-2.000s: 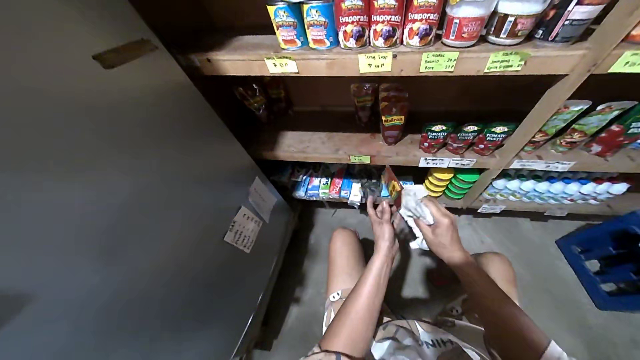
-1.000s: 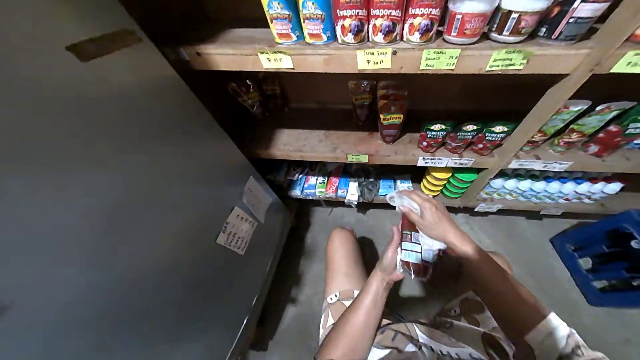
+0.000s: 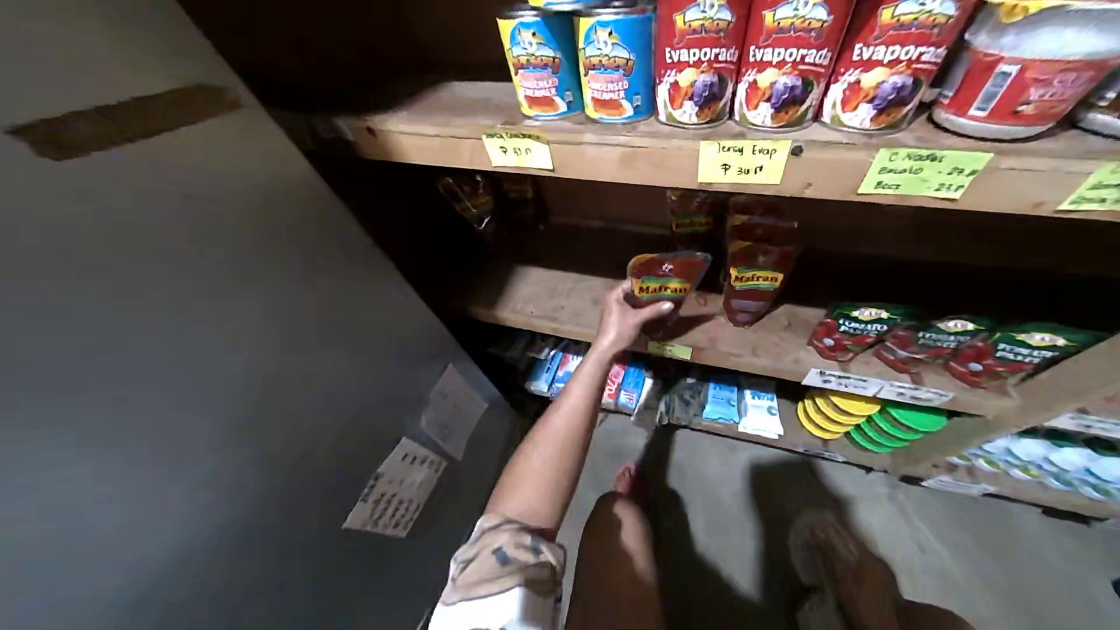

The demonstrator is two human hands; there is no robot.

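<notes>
My left hand (image 3: 632,317) grips a red Mafran sauce pouch (image 3: 667,278) by its lower left side, thumb across the front. The pouch is upright, at the front of the middle wooden shelf. Just to its right stands another Mafran pouch (image 3: 756,282), with more of the same kind behind it. One more pouch (image 3: 691,219) is further back, above the held one. Whether the held pouch rests on the board cannot be told. My right hand is out of view.
Cans of condensed creamer (image 3: 615,66) and evaporada (image 3: 698,63) line the shelf above. Tomato paste pouches (image 3: 856,332) stand to the right. Packets (image 3: 722,401) and yellow lids (image 3: 836,414) lie on the bottom shelf. A large grey panel (image 3: 219,350) bounds the left side.
My left hand has moved up from above my lap to the middle shelf with a pouch. My right hand, which held a white cloth or tissue against the pouch, has left the view.
</notes>
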